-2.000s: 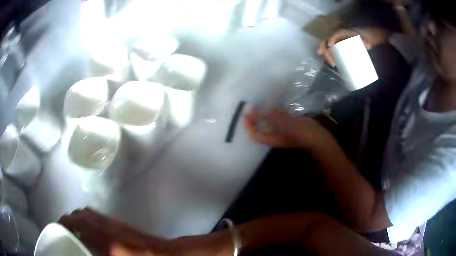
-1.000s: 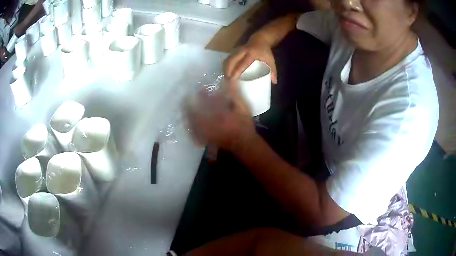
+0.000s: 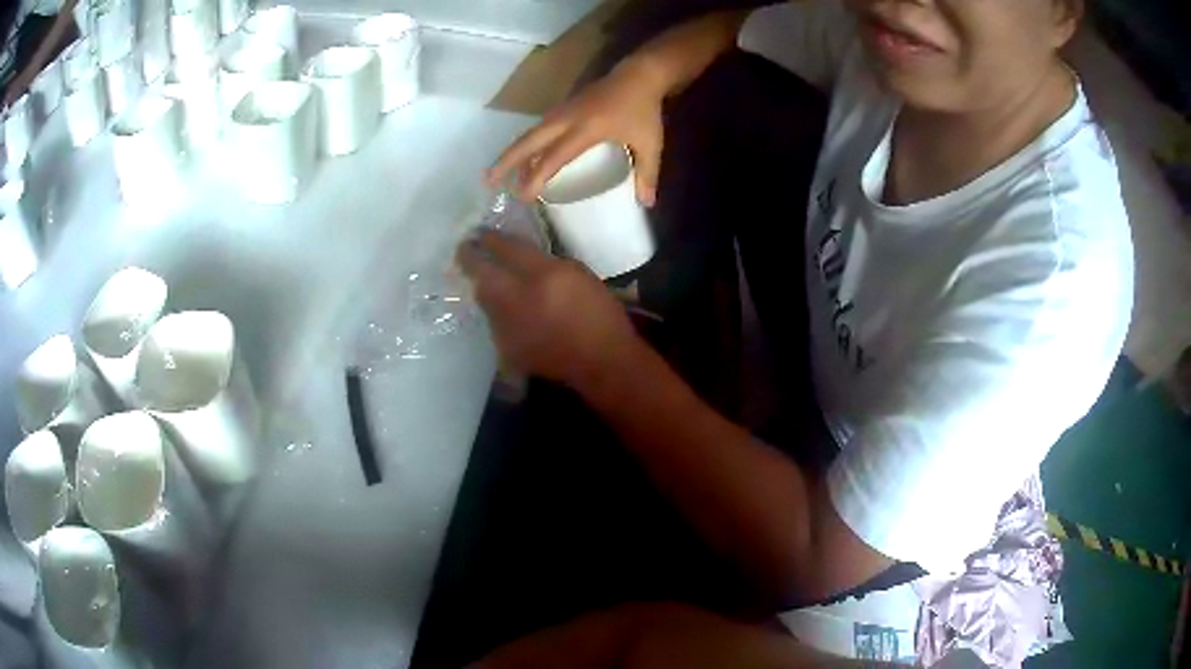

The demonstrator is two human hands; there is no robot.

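Neither of my hands is in view. Only a bare forearm, seemingly my right one, shows along the bottom edge, its hand cut off by the picture's edge. Nearest in front at the left stand several glossy white housings (image 3: 120, 471), close together with their mouths up. Small glints of clear film show at some rims and inside the lowest one (image 3: 79, 588). The housings at the far left are partly cut off.
A neighbour in a white T-shirt (image 3: 980, 327) at right holds a white housing (image 3: 598, 225) and clear film (image 3: 503, 209) over the table edge. A dark strip (image 3: 363, 429) lies on the white table (image 3: 301, 523). More housings (image 3: 274, 144) stand at the back left.
The view has swung right. My hand with the bangle, beside a white housing at bottom left two seconds ago, has left the picture. The neighbour's hands have come together around the housing and film.
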